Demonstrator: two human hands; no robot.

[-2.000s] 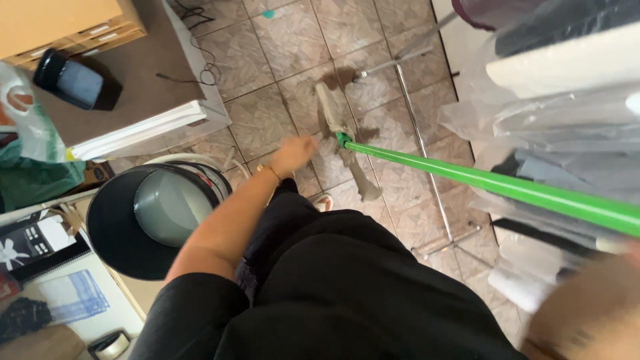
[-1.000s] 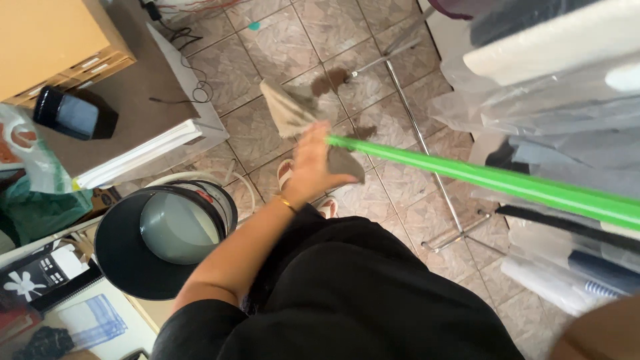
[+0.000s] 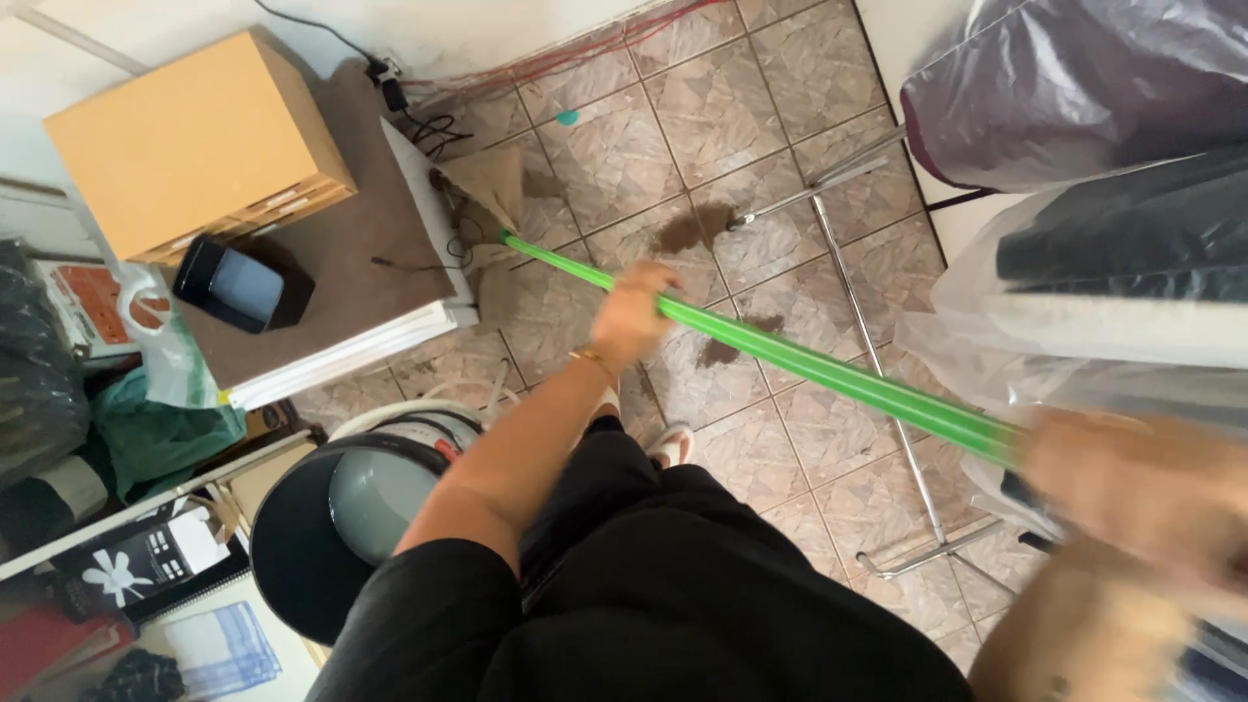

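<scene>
A long green pole (image 3: 819, 366) slants from lower right to upper left across the tiled floor. My left hand (image 3: 639, 307) is closed around its middle, a gold-coloured bracelet on the wrist. Blurred at the right, my right hand (image 3: 1121, 478) grips the upper end. At the pole's far end a beige floor cloth (image 3: 483, 185) lies on the tiles beside the brown-topped cabinet, and the head beneath it is mostly hidden. Dark wet patches (image 3: 697, 226) mark the floor. A black bucket (image 3: 292, 546) with cloudy liquid stands left of my body.
The cabinet (image 3: 361, 273) carries a wooden drawer box (image 3: 195, 136) and a black container (image 3: 239, 283). Thin cables (image 3: 439, 132) hang by the wall. A chrome rack's base (image 3: 868, 322) stands right of the pole, near plastic-covered garments (image 3: 1082, 88). My sandalled feet are below my left hand.
The cloth has moved from the floor near my feet to the cabinet's side. My left hand, near the cloth earlier, is now closed around the pole. The view has shifted.
</scene>
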